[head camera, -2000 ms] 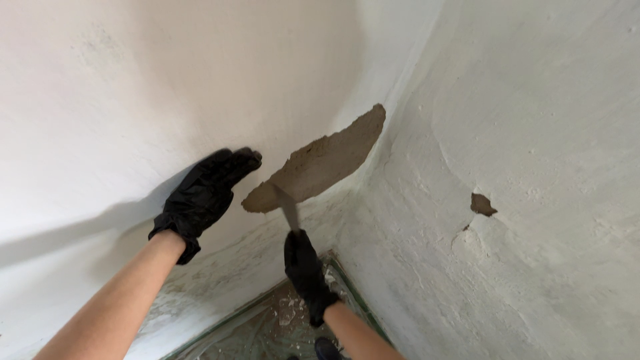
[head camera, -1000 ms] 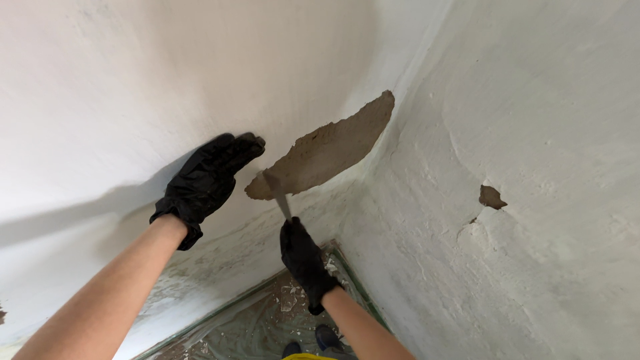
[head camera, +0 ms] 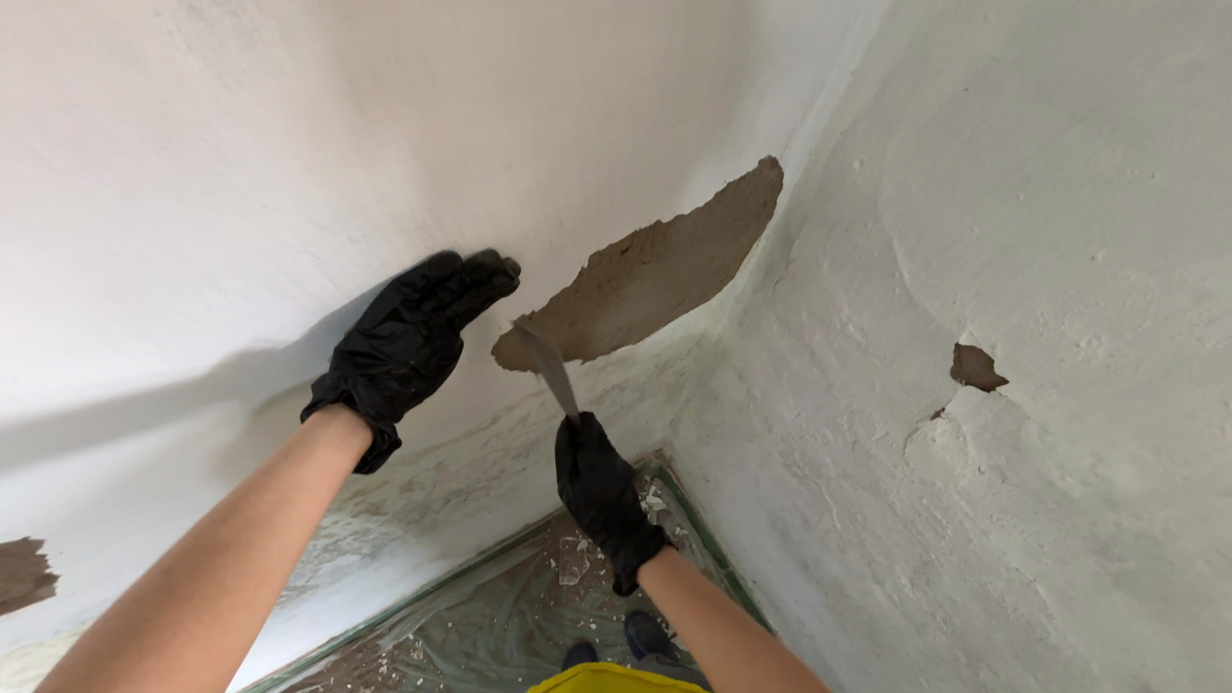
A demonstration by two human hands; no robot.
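Note:
My right hand [head camera: 606,500], in a black glove, grips a putty knife [head camera: 551,371] whose thin metal blade points up and left. The blade's end lies at the lower left edge of a long bare brown patch [head camera: 664,279] in the white wall's coating. Left of that patch, my left hand [head camera: 414,337], also black-gloved, rests against the wall with its fingers stretched out together and holds nothing. The knife's handle is hidden in my right fist.
The right-hand wall [head camera: 1059,481] has a small brown chipped spot [head camera: 977,368]. Another bare patch [head camera: 26,576] shows at far left. Plastic sheeting [head camera: 462,626] with scattered flakes covers the floor, near two dark shoes [head camera: 647,635].
The blade stays around the left end of the brown patch, with its angle slightly changed. My left hand remains against the wall.

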